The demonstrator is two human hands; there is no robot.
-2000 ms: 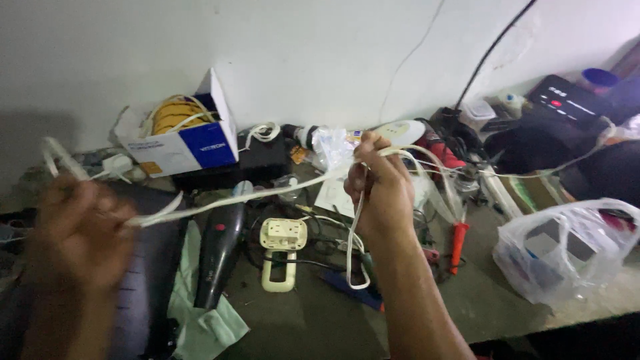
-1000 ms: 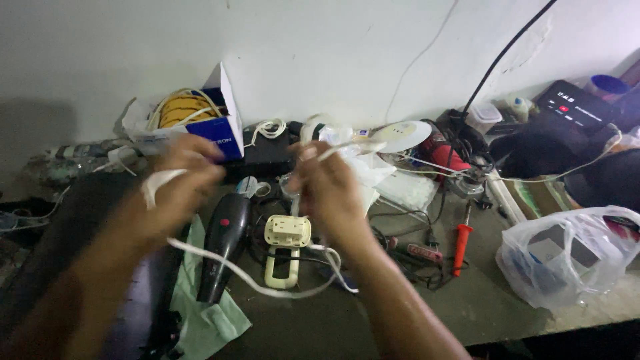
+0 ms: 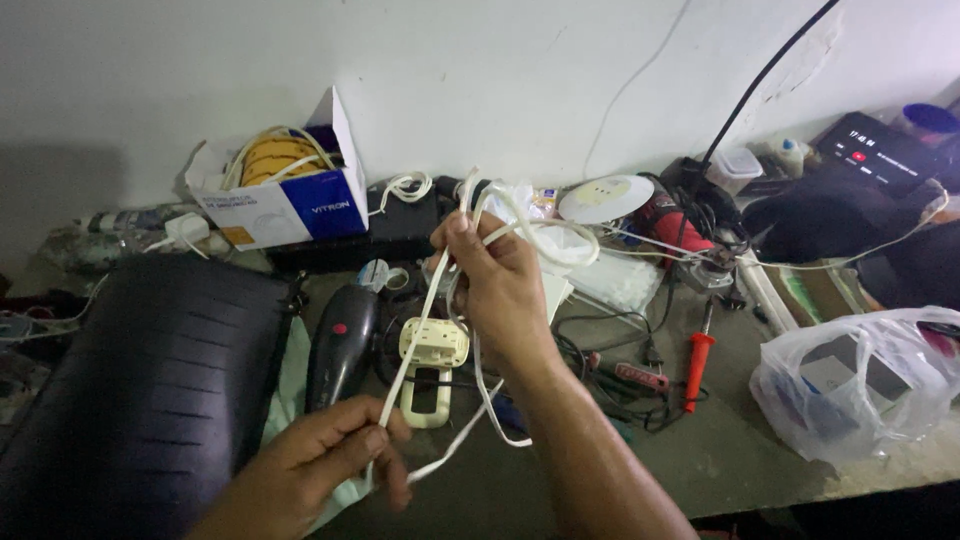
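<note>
A white flat electrical cable [image 3: 417,337] runs between my two hands. My right hand [image 3: 495,281], at the centre, grips the cable with several loops of it gathered between thumb and fingers. Lower and to the left, my left hand [image 3: 337,457] pinches the same cable between thumb and fingertips. A loose length hangs below my right hand and bends back toward my left hand. Behind the cable lies a cream plastic socket unit with a handle [image 3: 433,345]. A black hair dryer [image 3: 341,345] is left of it.
A cardboard box [image 3: 289,206] with yellow material and cable stands by the wall. A black ridged case [image 3: 157,390] lies left. To the right are a soldering iron with an orange handle [image 3: 698,367], cable ties [image 3: 622,281], an angle grinder [image 3: 679,232] and a plastic bag [image 3: 840,397].
My left hand has moved down from beside the box. The cable, stretched sideways between my hands two seconds ago, now slants down from my right hand, with more loops gathered there.
</note>
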